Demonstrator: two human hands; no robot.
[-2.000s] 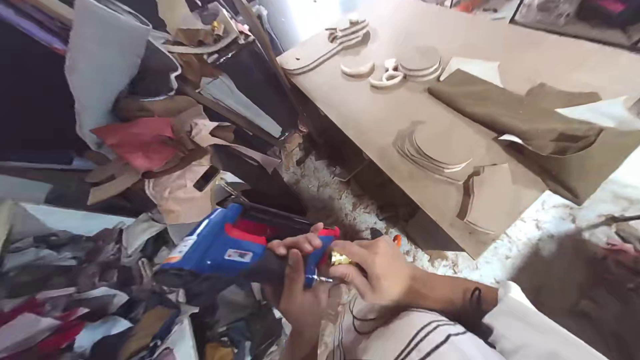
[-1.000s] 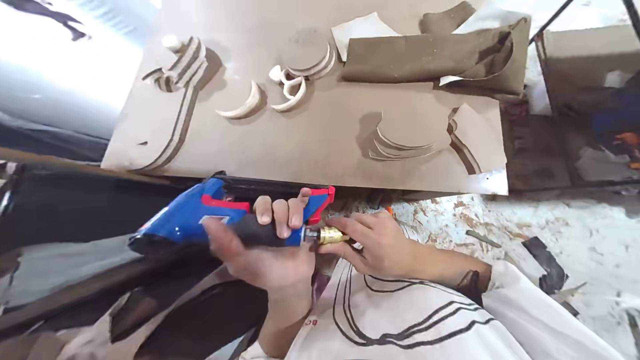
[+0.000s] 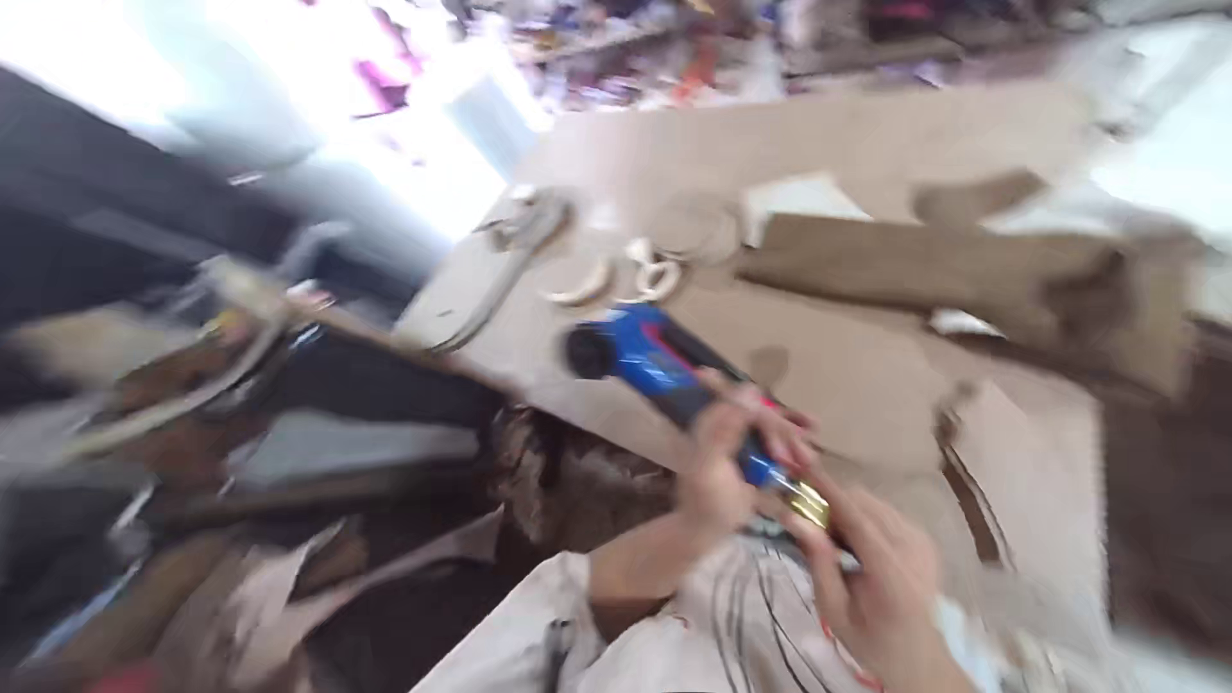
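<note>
Blurred by motion, a blue and black pneumatic tool with red trim [image 3: 647, 358], possibly a stapler, points away to the upper left over the table's near edge. Around its grip is my left hand [image 3: 724, 462]. My right hand [image 3: 871, 568] has its fingers at the brass air fitting [image 3: 807, 504] on the tool's rear end; its fingertips are partly hidden. Beyond the tool lie cream curved pieces [image 3: 658, 279] and a stack of round pieces [image 3: 695, 227].
The board-topped table [image 3: 847, 385] holds folded brown material [image 3: 924, 265], flat cut pieces [image 3: 1020, 462] and a long curved piece [image 3: 510, 274]. At the left are dark surfaces with heaped scraps [image 3: 356, 448]. Dark thin lines run over my clothing.
The tool has swung from pointing left to pointing up-left over the table edge, with both hands moving along with it. The view has turned strongly.
</note>
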